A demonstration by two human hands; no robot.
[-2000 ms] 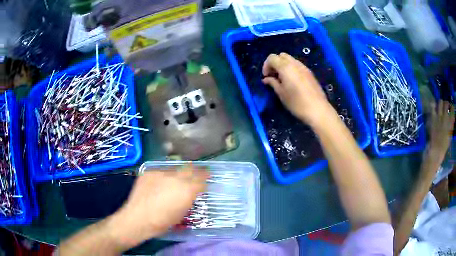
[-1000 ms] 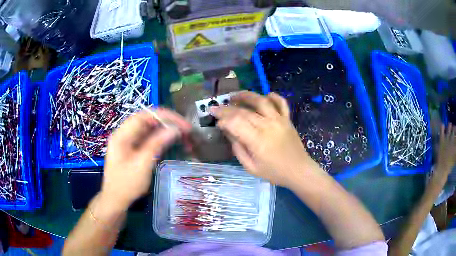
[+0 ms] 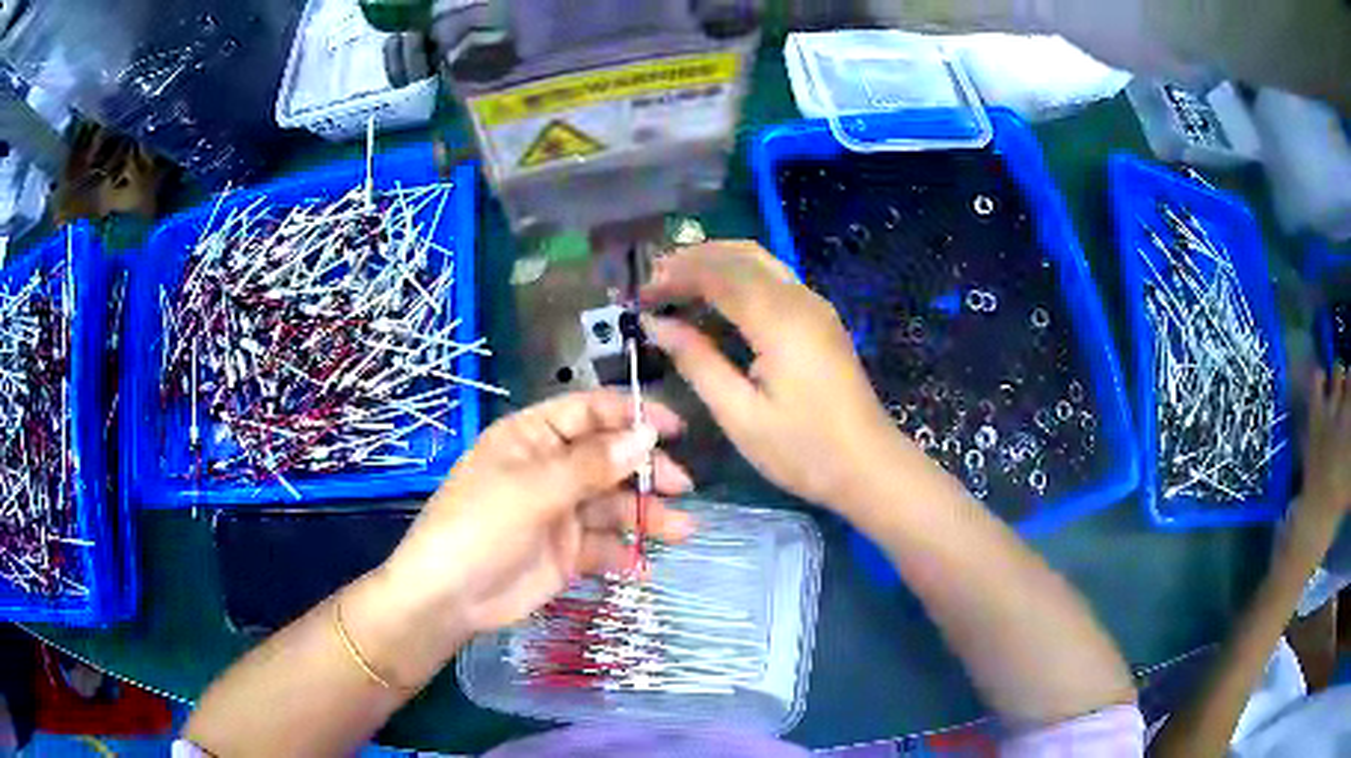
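Observation:
My left hand holds a red-and-white sleeved lead upright in view, its white end pointing at the silver die block and its red end toward me. My right hand is at the die's right side, thumb and fingers close to the lead's white tip. Whether it holds a ring cannot be made out. The press head with its yellow label stands above the die. The clear plastic box with rows of leads lies nearest me, partly under my left hand.
A blue tray of jumbled leads is left, another at the far left. The ring tray is right, a tray of white leads beyond it. A black flat object lies below the left tray. Another person's arm is at the right edge.
My left hand came from the box, then moved right to the die, with the lead now lined up. My right hand left the ring tray and stays at the die.

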